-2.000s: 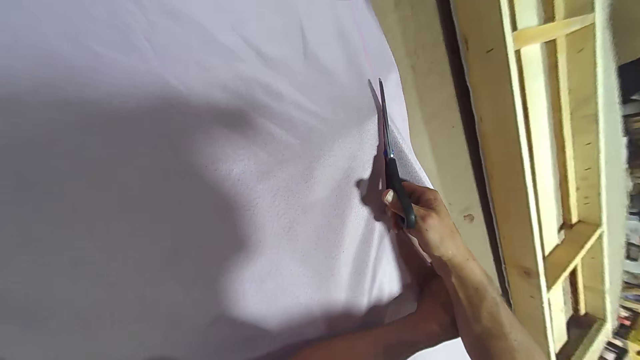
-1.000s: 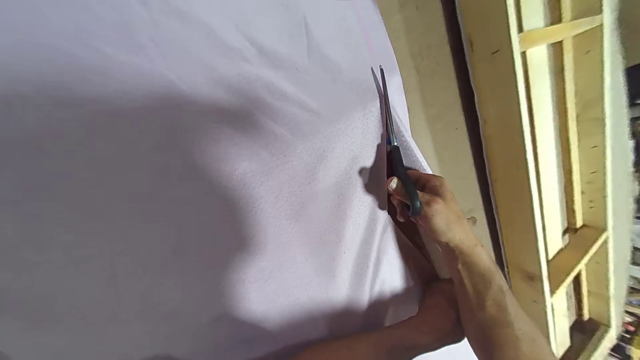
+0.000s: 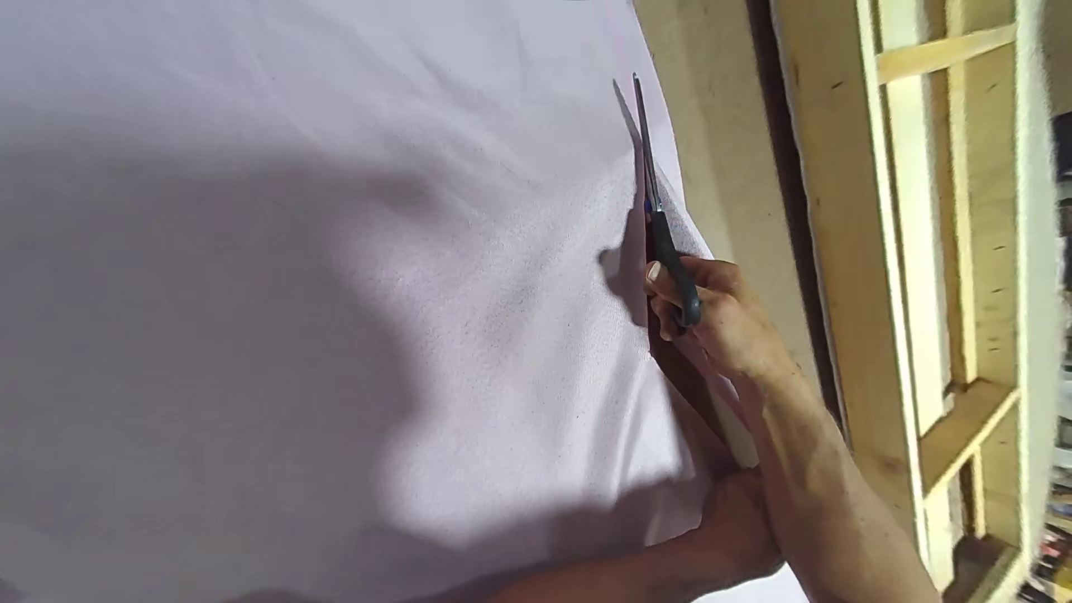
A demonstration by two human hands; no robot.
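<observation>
Pale lilac-white fabric (image 3: 469, 335) lies spread over most of the view, with a slit along its right side. My right hand (image 3: 703, 306) grips the dark handles of a pair of scissors (image 3: 670, 260) at that slit. The scissor blades point up the view, slightly apart, and a narrow strip of fabric runs along their right. Below, my left hand (image 3: 741, 515) is at the lower end of the slit, partly behind my right forearm; its fingers are hidden, so its hold on the fabric cannot be told.
A tan board surface (image 3: 712, 126) shows beyond the fabric's right edge, followed by a dark gap. Farther right stands a pale wooden frame (image 3: 846, 251) with crosspieces. Blurred items lie at the far right edge. Shadows fall over the fabric.
Between the earlier frames and now, the scissors and my right hand have shifted only slightly. My left hand stays near my right forearm.
</observation>
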